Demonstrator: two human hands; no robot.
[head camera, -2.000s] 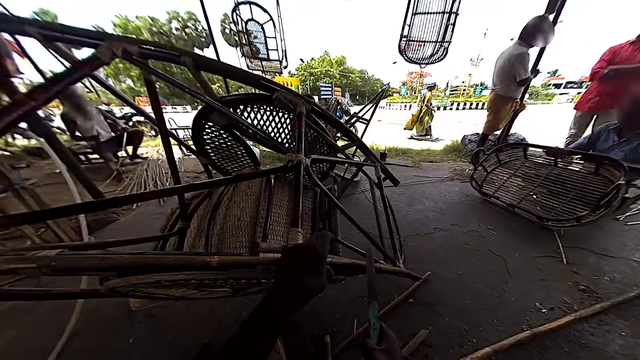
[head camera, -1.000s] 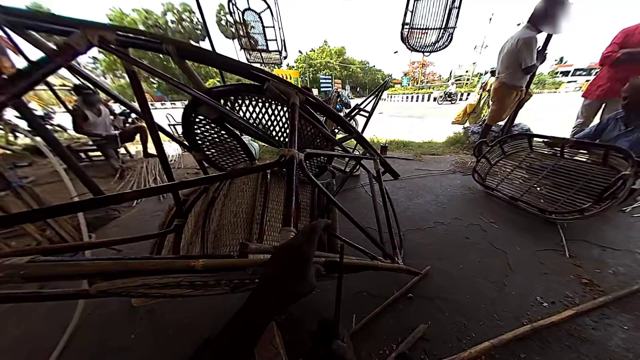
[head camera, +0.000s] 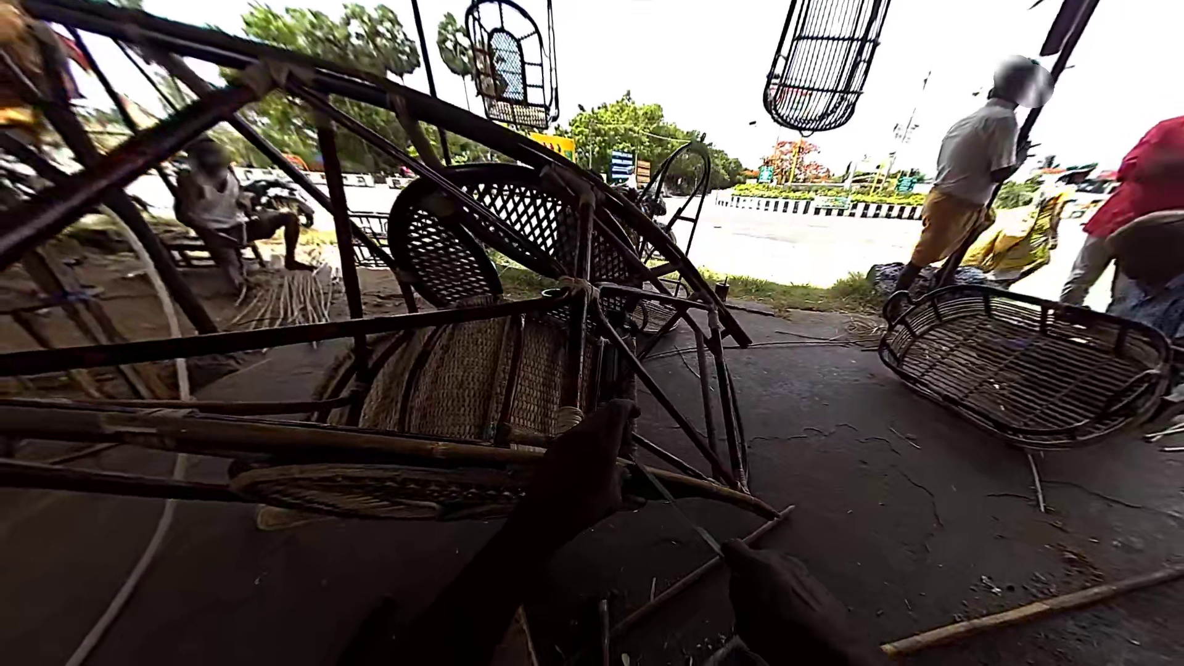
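Note:
A large dark cane frame (head camera: 444, 319) lies on its side across the left and middle, its poles bound where they cross. My left hand (head camera: 587, 462) is closed around the frame's lower pole, just below a pale wrapped binding (head camera: 566, 421). From there a thin strip (head camera: 684, 513) runs down to my right hand (head camera: 786, 592), whose fingers are closed on its other end. Whether the right hand also holds a tool is too dark to tell. Behind the frame stand a round lattice-woven cane panel (head camera: 444, 245) and a woven mat-like seat part (head camera: 458, 384).
An oval cane basket frame (head camera: 1017, 370) lies on the floor at right. A loose pole (head camera: 1036, 610) crosses the lower right. Cane hanging seats (head camera: 826, 65) are suspended above. People stand at right, and one person (head camera: 222, 208) sits at far left near loose cane strips (head camera: 287, 301).
The right hand has come into clearer view at the lower right, with a thin strip now stretched between the hands. Two seconds ago a green-handled tool showed near it. The left hand stays at the binding.

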